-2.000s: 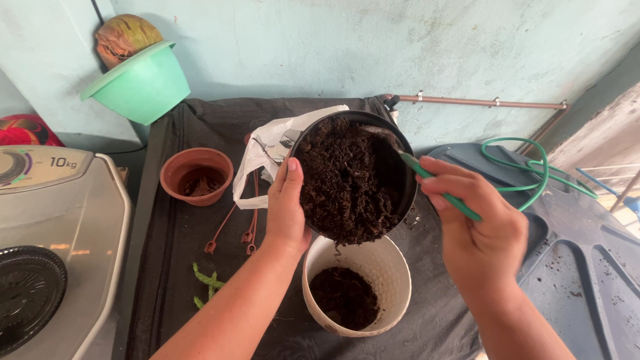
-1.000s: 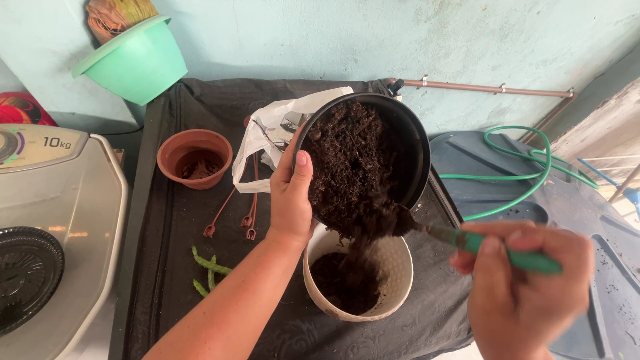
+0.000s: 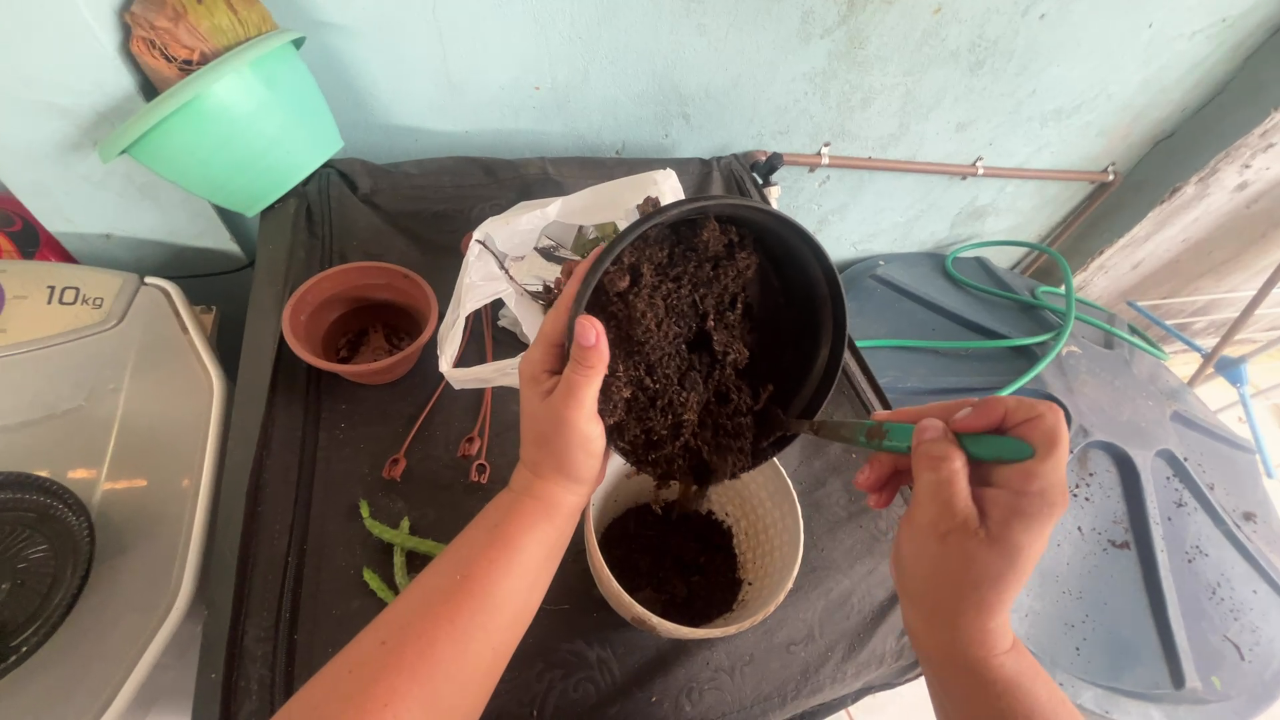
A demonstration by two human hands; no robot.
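Observation:
My left hand (image 3: 565, 410) grips the left rim of a black plastic pot (image 3: 800, 290), tilted and holding dark soil (image 3: 690, 350). In my right hand (image 3: 970, 500) is a green-handled garden trowel (image 3: 900, 438); its blade end is in the black pot, partly hidden by soil. Right below the tilted pot stands a cream textured pot (image 3: 770, 560) with dark soil (image 3: 670, 560) in its bottom. Soil hangs over the black pot's lower edge above it. Green succulent cuttings (image 3: 400, 540) lie left of the cream pot, partly behind my left forearm.
A terracotta-coloured pot (image 3: 360, 320), brown plastic pot hangers (image 3: 470, 440) and a white plastic bag (image 3: 490, 350) with plant debris lie on the dark cloth (image 3: 330, 430). A washing machine (image 3: 130, 400) stands left, a mint-green pot (image 3: 240, 130) behind. Right are a blue lid (image 3: 1100, 560) and green hose (image 3: 1070, 300).
The trowel has moved from the black pot's upper right side to its lower right. Soil was falling into the cream pot one second ago, and the black pot's soil has shifted toward its lower edge.

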